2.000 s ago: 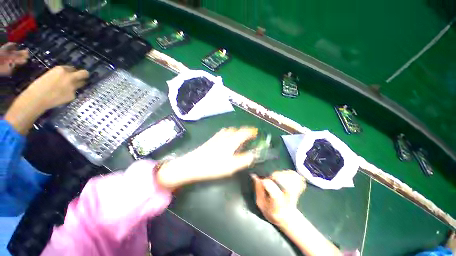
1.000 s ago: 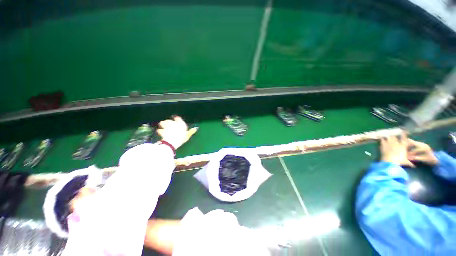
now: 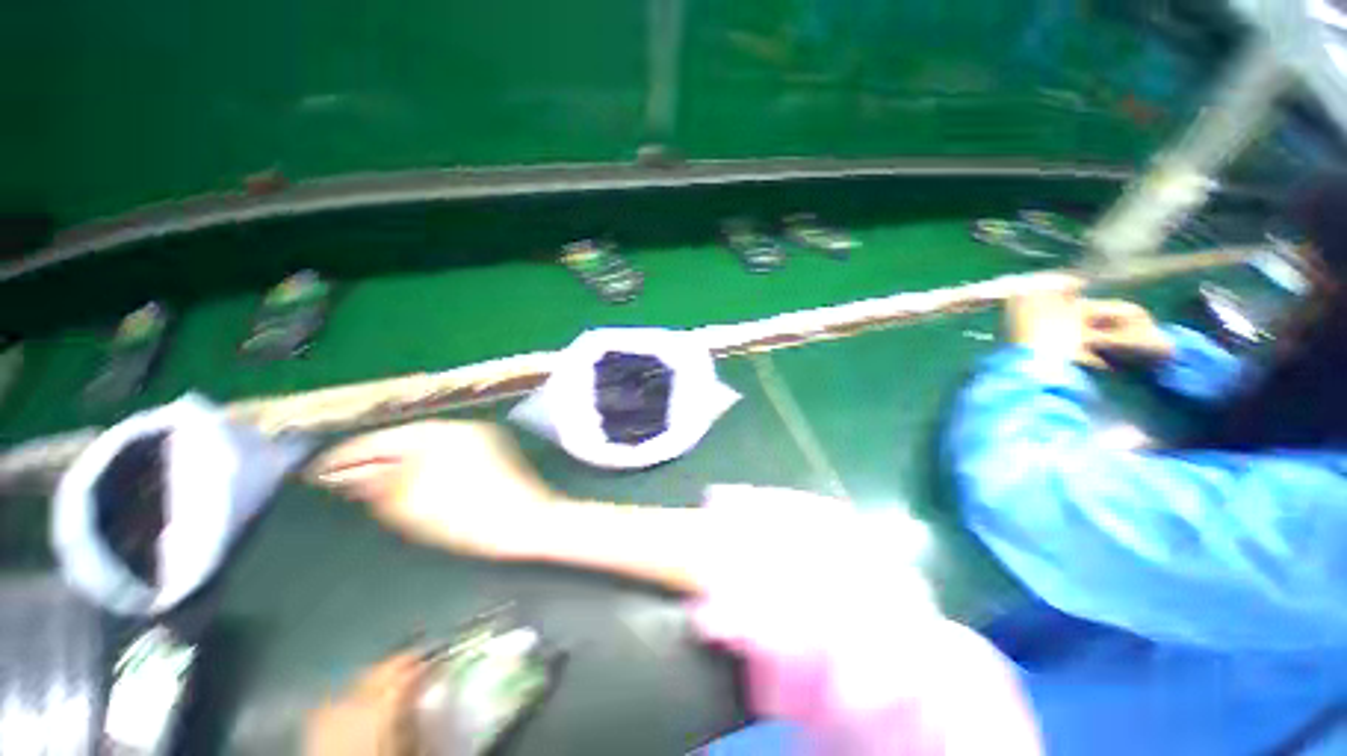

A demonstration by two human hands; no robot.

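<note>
The frame is blurred. My left hand [image 3: 367, 712] is at the bottom edge, partly cut off, and holds a phone unit [image 3: 488, 687] with a green and silvery face. My right hand [image 3: 443, 488] is stretched left over the bench, back of the hand up, its fingertips near the left parts bag [image 3: 200, 480]. Its fingers are drawn together; whether a small part is between them is too blurred to tell. The right parts bag [image 3: 687, 402], white with black pieces inside, stands beyond my right forearm.
Several phone units lie on the green belt [image 3: 429, 303] behind a whitish strip [image 3: 872, 313]. A set-aside unit [image 3: 148, 687] lies at lower left beside a clear tray [image 3: 48, 672]. A neighbour in a blue sleeve [image 3: 1093, 488] works at right, near a slanted pale bar [image 3: 1182, 177].
The view has shifted. My left hand has come back from the belt to the bench with a phone unit. My right hand has moved out of the left parts bag to beside it.
</note>
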